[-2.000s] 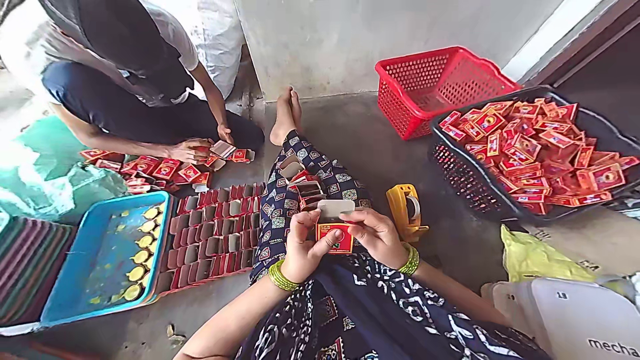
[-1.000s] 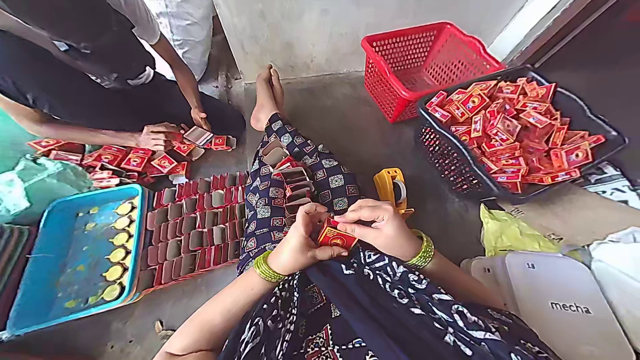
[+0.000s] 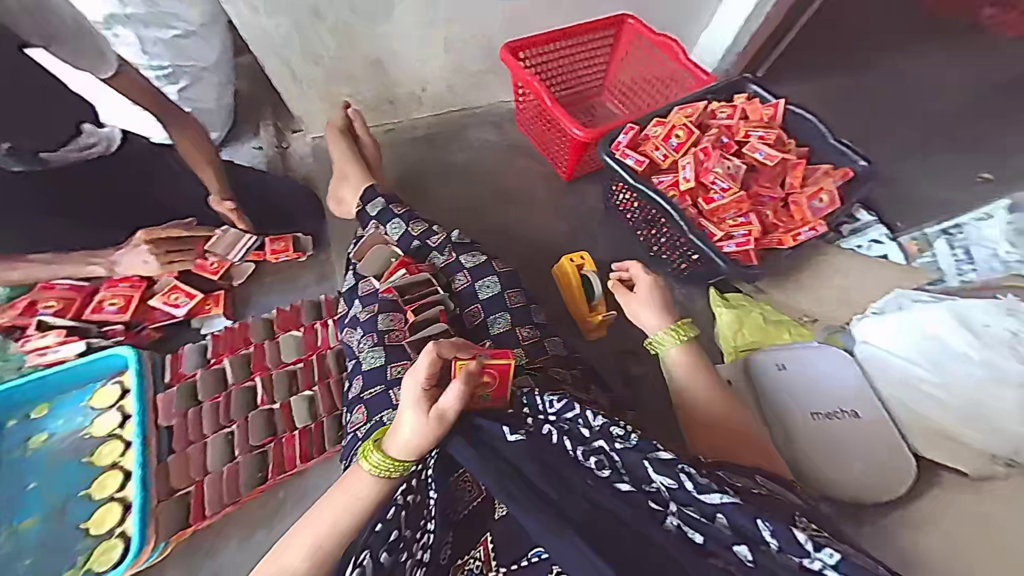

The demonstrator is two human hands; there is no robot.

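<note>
My left hand [image 3: 438, 394] holds a small red printed cardboard box [image 3: 488, 379] above my lap, its thumb across the front. My right hand [image 3: 646, 298] is off the box, beside a yellow tape dispenser [image 3: 584, 296] on the floor; its fingers are partly curled, and whether they hold a bit of tape cannot be told. Several open small boxes [image 3: 412, 292] lie in a row on my patterned trouser leg. Rows of open boxes with grey-brown flaps [image 3: 248, 400] stand on the floor at the left.
A blue tray [image 3: 142, 448] with round yellow pieces is at the lower left. Another person's hands [image 3: 164, 248] handle boxes near a pile of red boxes [image 3: 116, 300]. A red basket [image 3: 552, 120], a black crate [image 3: 656, 216] full of red boxes and a yellow-green bag [image 3: 748, 324] lie to the right.
My right hand has left the red box and moved right, to the tape dispenser. My left hand still holds the box, whose flap stood open two seconds ago and now looks closed.
</note>
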